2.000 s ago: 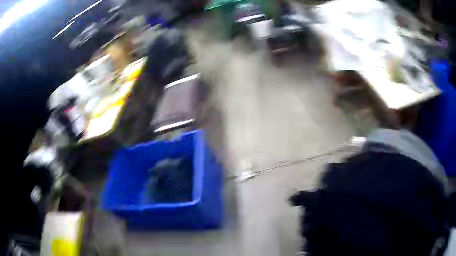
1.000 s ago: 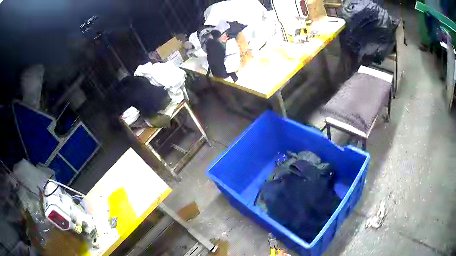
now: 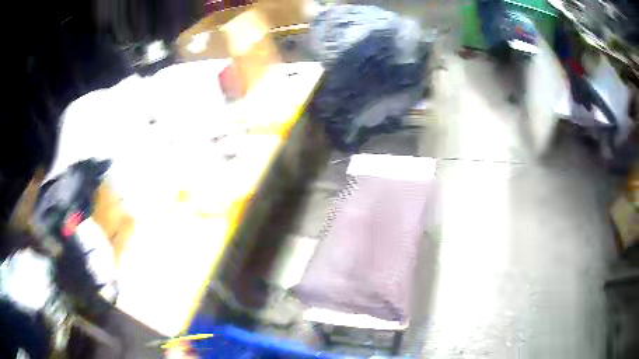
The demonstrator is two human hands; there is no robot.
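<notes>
Neither of my hands shows in the picture. The view is blurred. Nearest in front of me, a stool with a mauve-grey padded seat point(image 3: 371, 245) stands on the floor. To its left is a pale table with a yellow edge point(image 3: 235, 228), overexposed. Dark and grey cloth point(image 3: 66, 193) with a small red spot lies at the table's left end. Only the rim of the blue plastic crate point(image 3: 252, 342) shows at the bottom edge; its inside is cut off.
A large dark bundle point(image 3: 375, 70) stands beyond the stool. Grey floor point(image 3: 483, 245) runs along the right. Blurred green and white things point(image 3: 546, 77) stand at the upper right. A brown object point(image 3: 626, 210) is at the right edge.
The view has turned right and come closer to the table and stool. The crate has slid down mostly out of the picture, and the sewing machine at the left is gone from view.
</notes>
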